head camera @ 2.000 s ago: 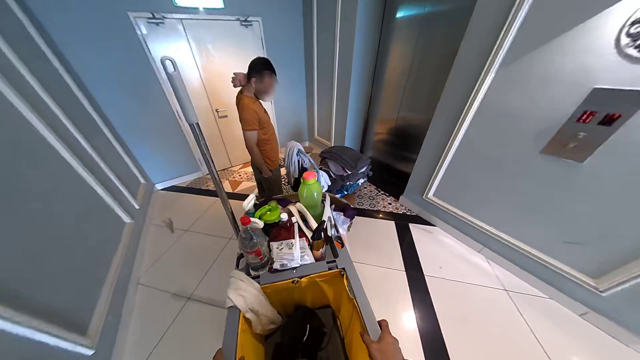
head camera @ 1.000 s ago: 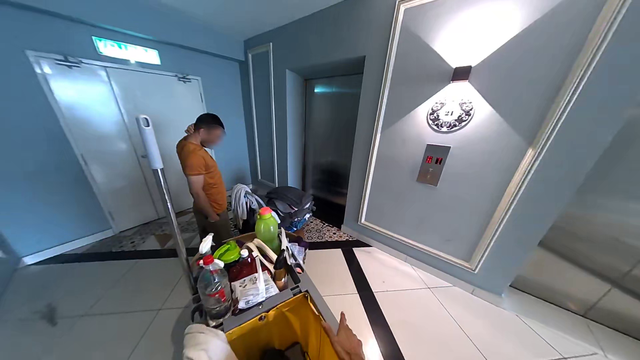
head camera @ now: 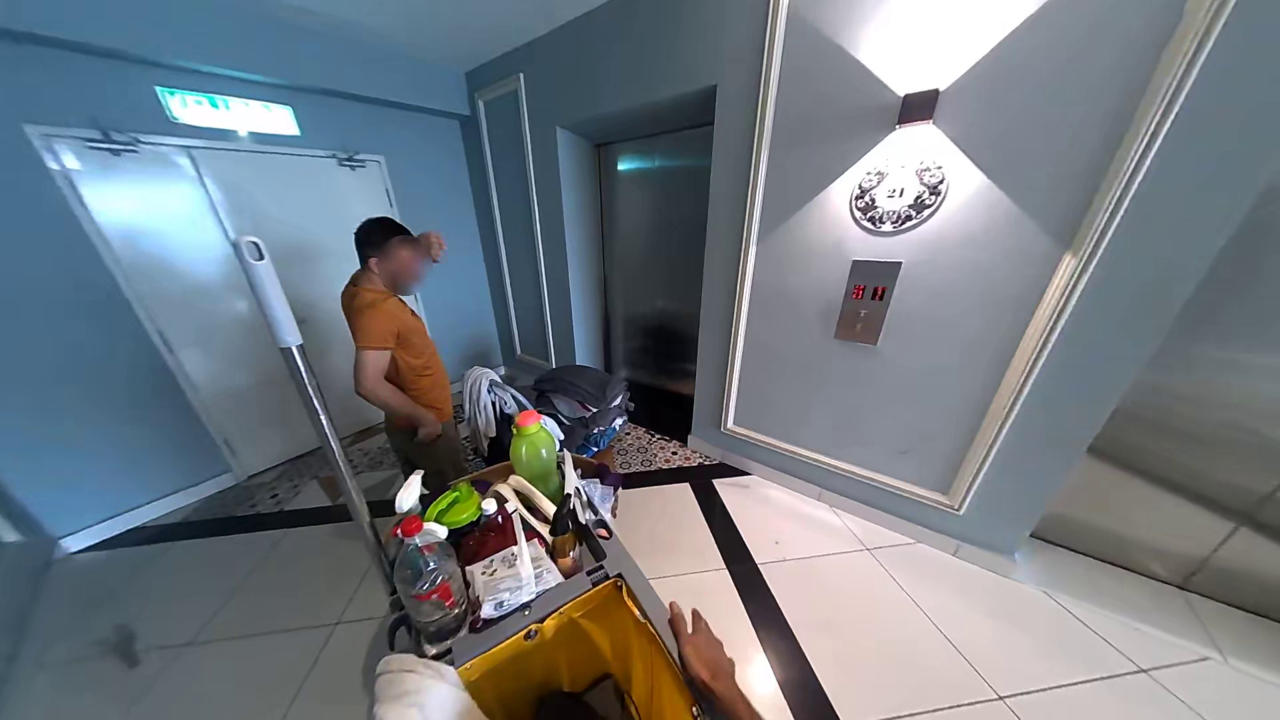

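Observation:
My right hand (head camera: 708, 655) rests at the right rim of a grey cleaning cart (head camera: 640, 572), its fingers apart and the palm against the edge. My left hand is not visible. Inside the cart hangs a yellow bag (head camera: 560, 645) with dark items at its bottom. A white cloth (head camera: 425, 688) lies over the left corner. The cart's tray carries a clear plastic bottle with a red cap (head camera: 430, 590), a green bottle with a pink cap (head camera: 535, 455), a bright green plastic item (head camera: 455, 507) and a white packet (head camera: 512, 578). A metal pole with a white handle (head camera: 322, 420) leans up at the left.
A person in an orange shirt (head camera: 398, 340) stands beyond the cart, near white double doors (head camera: 290, 300). Heaped dark clothes or bags (head camera: 580, 390) lie before an elevator door (head camera: 655, 260). A wall panel (head camera: 868, 302) is to the right; another metal door (head camera: 1190, 440) is at far right.
The view has turned to the right. My left hand, at the cart's left edge two seconds ago, has gone out of sight. The person's raised arm has moved to the front of the head.

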